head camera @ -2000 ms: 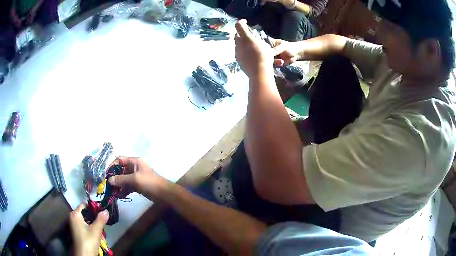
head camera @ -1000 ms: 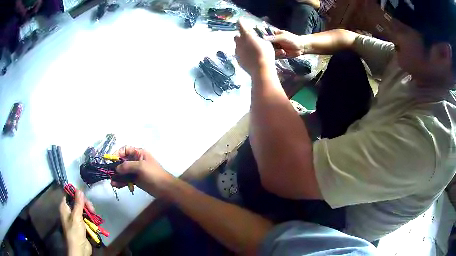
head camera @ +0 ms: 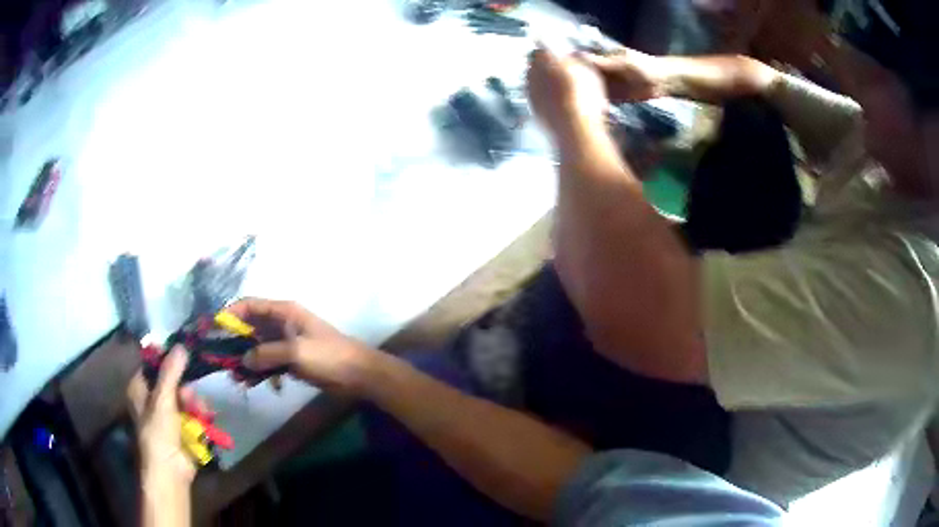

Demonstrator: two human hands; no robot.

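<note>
A black coiled RCA cable (head camera: 214,350) with a thin red wire is held between my hands at the near edge of the white table. My right hand (head camera: 293,348) grips its right end, where a yellow plug (head camera: 233,324) sticks up. My left hand (head camera: 165,407) is at its left end and holds a red and black bunch with yellow plugs (head camera: 195,438) and a red plug hanging below the fingers. The view is blurred, and whether the two bunches touch is hard to tell.
Grey-black sticks (head camera: 129,292) and a clear polybag (head camera: 221,276) lie just beyond my hands. A red-dark bagged item (head camera: 39,194) lies at far left. A dark cable bundle (head camera: 479,126) lies further off. A seated person's forearm (head camera: 618,216) reaches over the table at right.
My left hand has moved up to the black coil beside my right hand, bringing its red and yellow bunch along. The view has shifted, so the table things sit higher in the picture.
</note>
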